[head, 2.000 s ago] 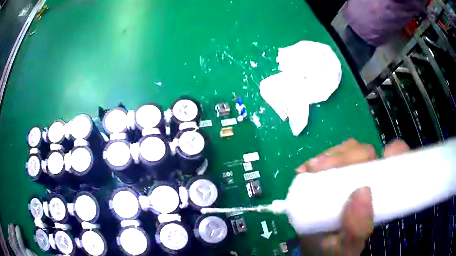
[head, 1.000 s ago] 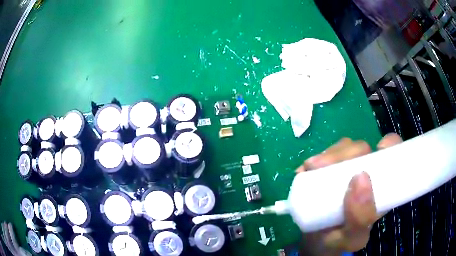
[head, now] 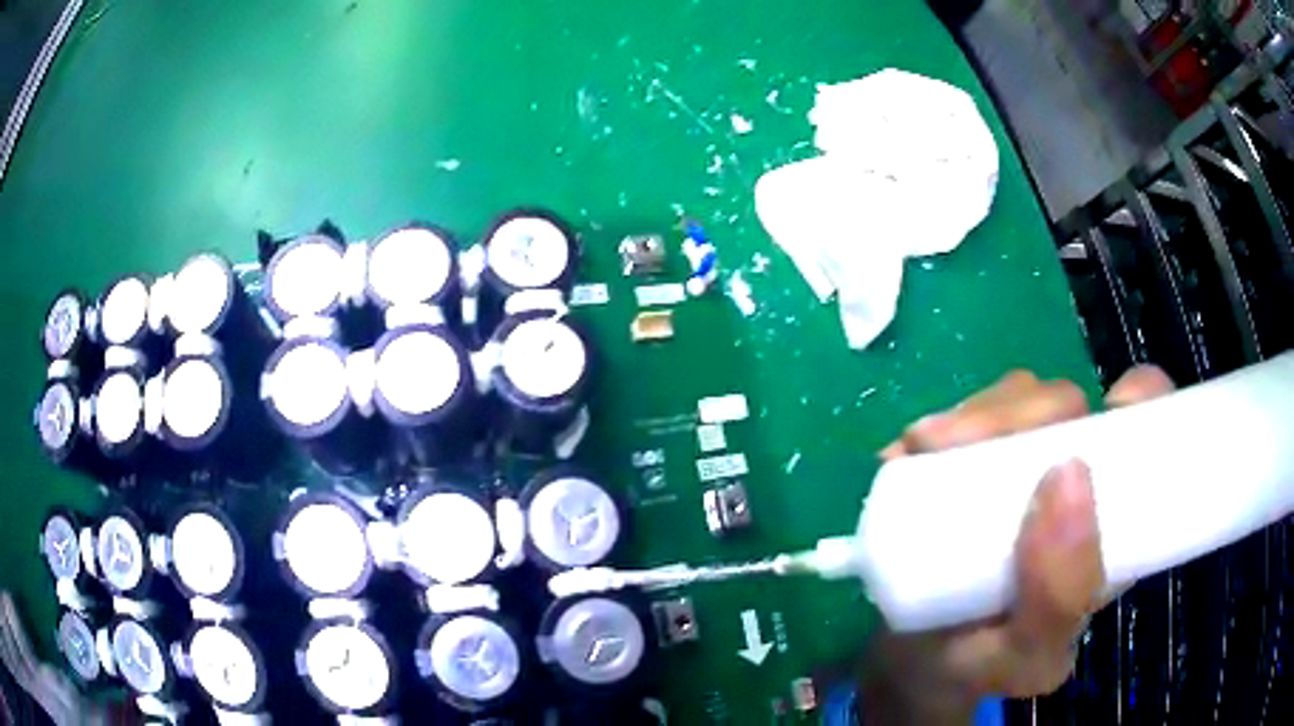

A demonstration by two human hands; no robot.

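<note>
My right hand (head: 1057,553) is closed around a thick white glue bottle (head: 1178,475) at the right. The bottle's thin pale nozzle (head: 710,570) points left, and its tip is at the gap between the two rightmost capacitors of the lower rows, where white adhesive (head: 579,580) shows. The black capacitors with silvery-white tops (head: 573,519) stand in rows on the green circuit board (head: 681,426). White adhesive bridges many neighbouring tops. My left hand is not in view.
A crumpled white tissue (head: 908,170) lies on the green bench (head: 426,85), beside white smears. Blue components (head: 697,248) sit at the board's upper right edge. Black slotted racks (head: 1164,270) stand at the right. Cables (head: 31,660) show at the lower left.
The board and tissue appear slightly higher in view. The nozzle tip has moved slightly lower relative to the capacitors, into the gap between the last two. The person at upper right has left view.
</note>
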